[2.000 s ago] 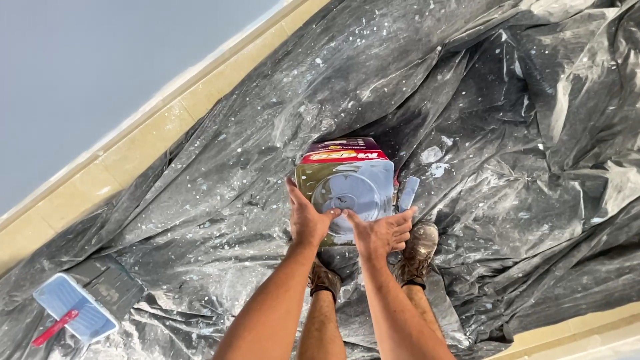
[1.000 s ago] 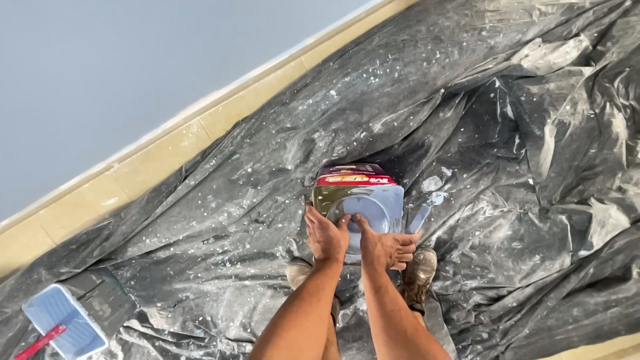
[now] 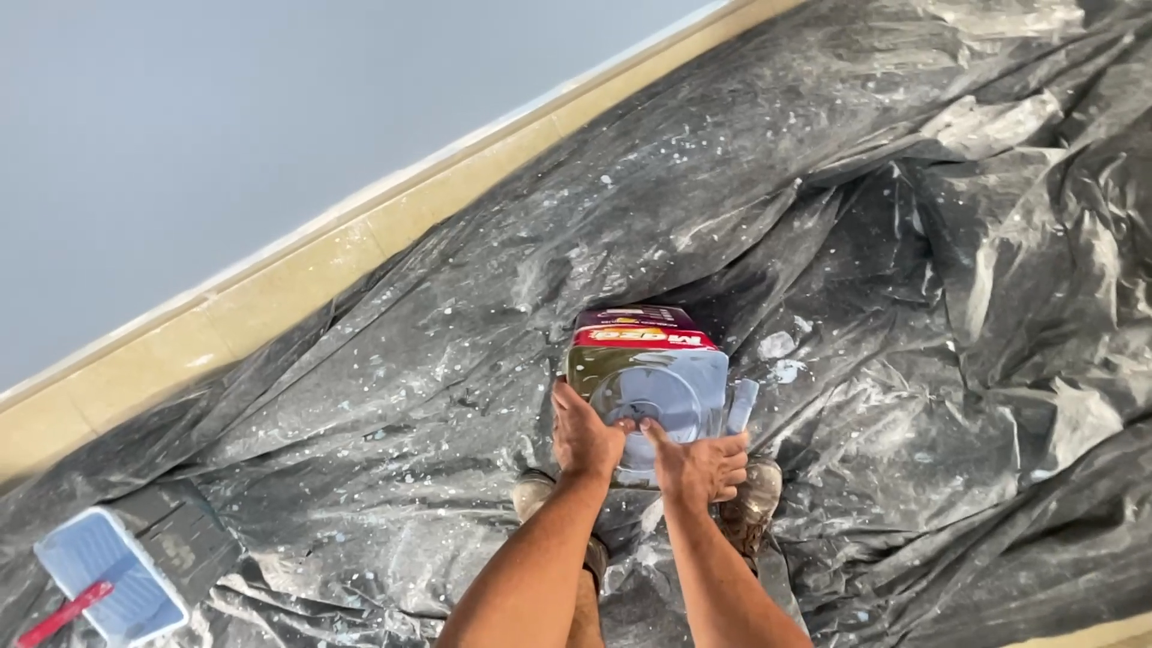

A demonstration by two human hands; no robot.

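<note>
A square metal paint can (image 3: 646, 337) with a red and purple label stands on the plastic sheet between my shoes. Its top is smeared with light blue paint, around a round lid or opening; which one I cannot tell. My left hand (image 3: 587, 434) grips the can's left side, and my right hand (image 3: 697, 459) its right side. Both thumbs meet on the near part of the top. Just past my right fingers is a narrow tool with a light blue, paint-covered end (image 3: 742, 405); its lower part is hidden.
A dark, wrinkled plastic drop sheet (image 3: 432, 360) spotted with paint covers the floor. At lower left lies a paint tray (image 3: 135, 576) with blue paint and a red-handled tool (image 3: 67, 612) across it. A light blue wall (image 3: 198, 135) meets beige tile (image 3: 297, 279) at upper left.
The view has shifted somewhat. Both hands stay on the can throughout, with only slight changes in the fingers.
</note>
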